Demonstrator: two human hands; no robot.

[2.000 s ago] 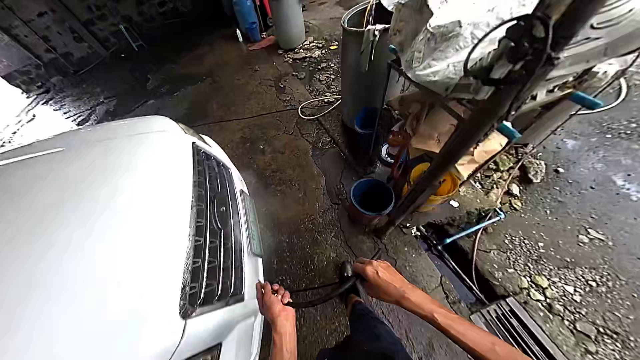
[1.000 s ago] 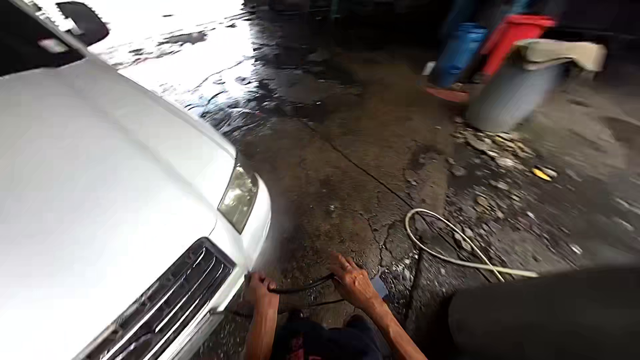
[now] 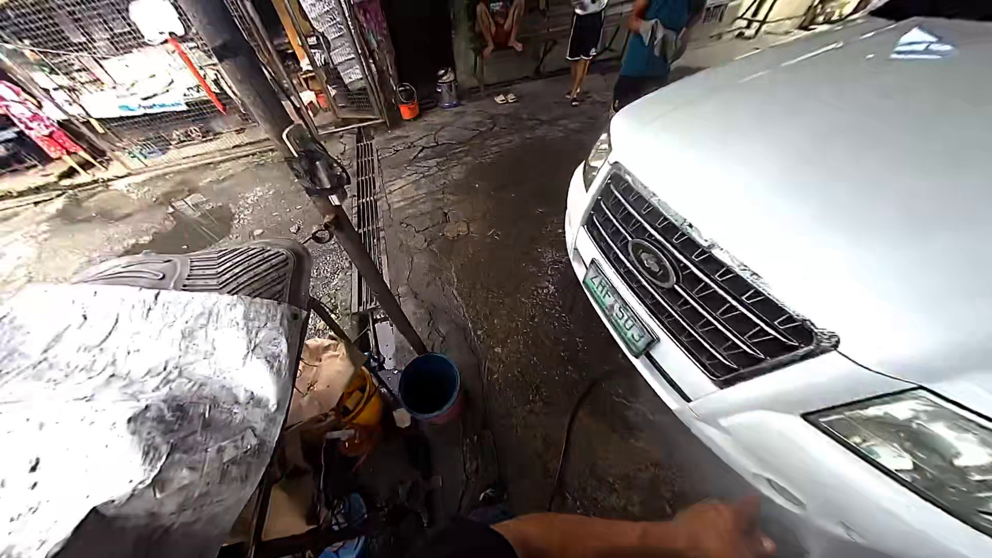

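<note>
My left hand (image 3: pixel 721 527) is blurred at the bottom edge of the head view, with its forearm coming in from the left. It is beside the lower front bumper (image 3: pixel 744 442) of a white vehicle; whether its fingers hold anything cannot be made out. Pale mist hangs around the hand and bumper. My right hand is out of view. Above the hand are the vehicle's black grille (image 3: pixel 697 279), its green-and-white plate (image 3: pixel 618 308) and a headlight (image 3: pixel 914 446). A dark hose (image 3: pixel 572 434) curves over the wet concrete left of the bumper.
A blue-rimmed bucket (image 3: pixel 429 387) stands by a slanted metal pole (image 3: pixel 364 256). A yellow container (image 3: pixel 360 403) and a silvery sheet (image 3: pixel 147 403) are at left. A drain grate (image 3: pixel 367 209) runs behind. Several people are at the top, one in blue (image 3: pixel 655 46).
The view has swung far around, putting the vehicle on the right. Both hands showed on a black hose earlier; now only my left hand is visible, and my right has left the frame.
</note>
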